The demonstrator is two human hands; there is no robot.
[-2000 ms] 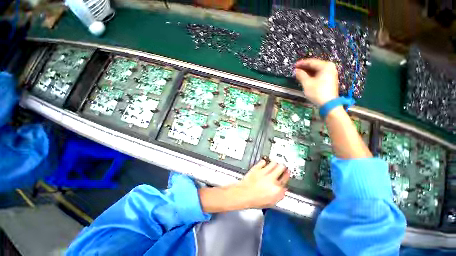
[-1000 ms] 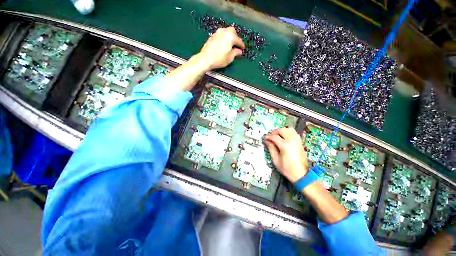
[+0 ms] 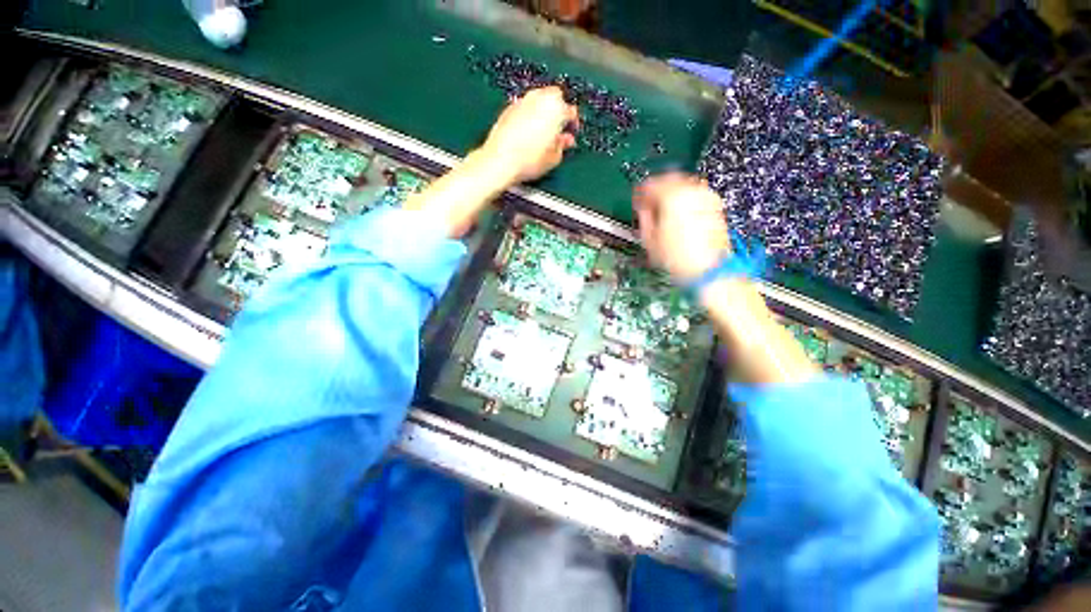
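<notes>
My left hand (image 3: pixel 534 134) is at the near edge of the small component pile (image 3: pixel 598 110) on the green bench strip; its fingers are bent and what they hold cannot be told. My right hand (image 3: pixel 682 225), blurred, with a blue wrist strap (image 3: pixel 732 265), is over the far rail, left of the large mass of dark glittering components (image 3: pixel 826 191). Its fingertips are too blurred to show a part. Below the hands, a pallet (image 3: pixel 574 340) holds green circuit boards (image 3: pixel 517 362). My right forearm partly covers the pallet to the right.
More pallets with boards lie left (image 3: pixel 120 150) and right (image 3: pixel 981 484) along the conveyor. The pale near rail (image 3: pixel 562 490) runs in front of my body. Another component mass (image 3: pixel 1047 317) lies far right. A white rounded base (image 3: pixel 223 26) stands at the top left. A blue cord (image 3: pixel 837 38) hangs at the top.
My right hand has moved from over the boards to beyond the far rail, beside the large component mass. My left hand stays at the small pile, slightly nearer the rail.
</notes>
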